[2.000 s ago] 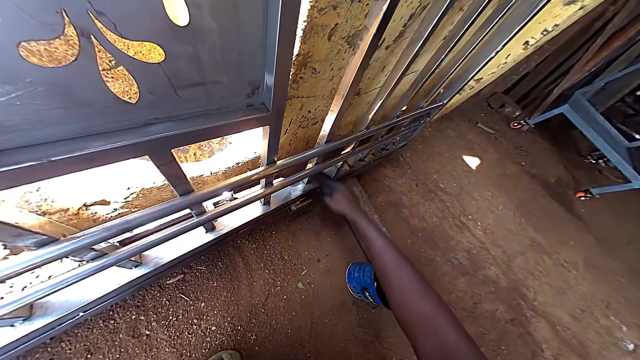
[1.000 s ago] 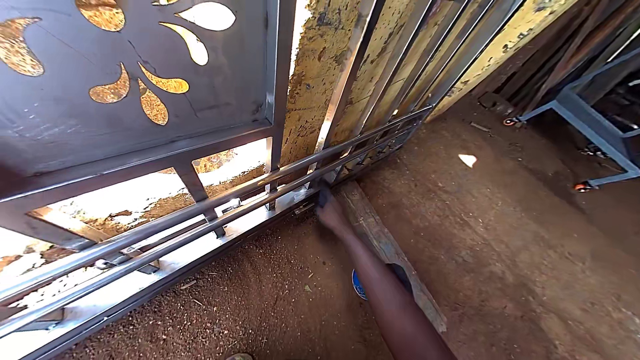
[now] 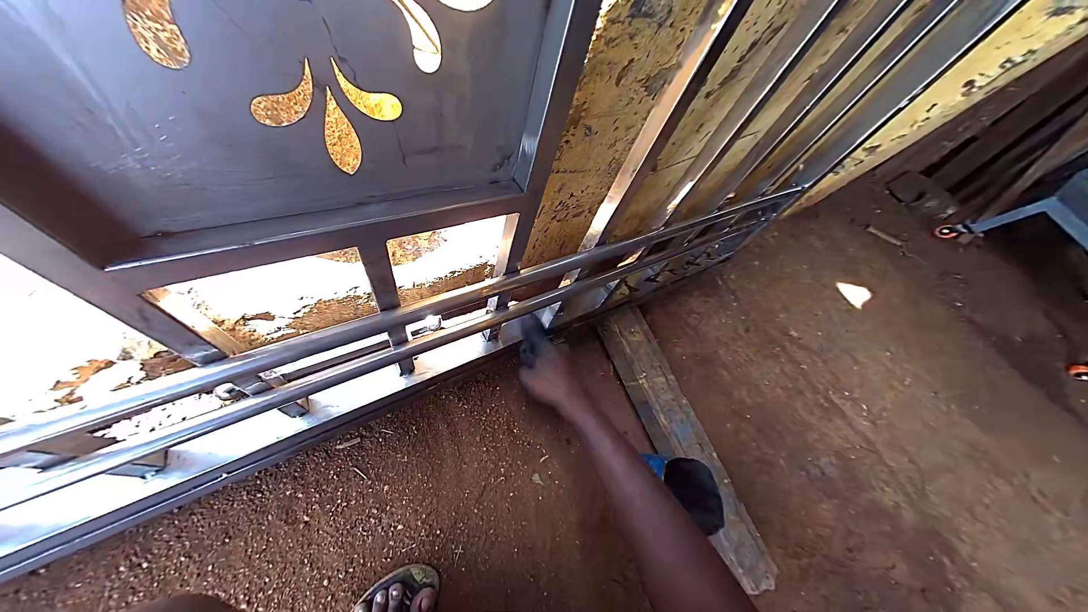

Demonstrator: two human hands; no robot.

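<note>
My right hand [image 3: 546, 371] reaches down to the bottom rail of a steel gate [image 3: 442, 370], its fingers around a small dark thing [image 3: 533, 338] too blurred to name. That thing meets the lower part of the gate, just below two round horizontal steel tubes [image 3: 544, 299]. Above the tubes stands a sheet-metal panel [image 3: 255, 161] with petal-shaped cut-outs, and upright bars [image 3: 650, 144] rise to its right. My left hand is out of view.
A wooden plank [image 3: 680, 416] lies on the dirt ground, with a blue and dark round thing [image 3: 693, 489] partly behind my forearm. A sandaled foot [image 3: 399, 588] is at the bottom edge. A blue metal frame on casters [image 3: 1020, 217] stands at right, and a yellow wall [image 3: 629, 93] is behind the gate.
My right hand stays low at the gate's bottom rail throughout, with only small shifts. The view has moved somewhat, and more of the wooden plank shows than at first.
</note>
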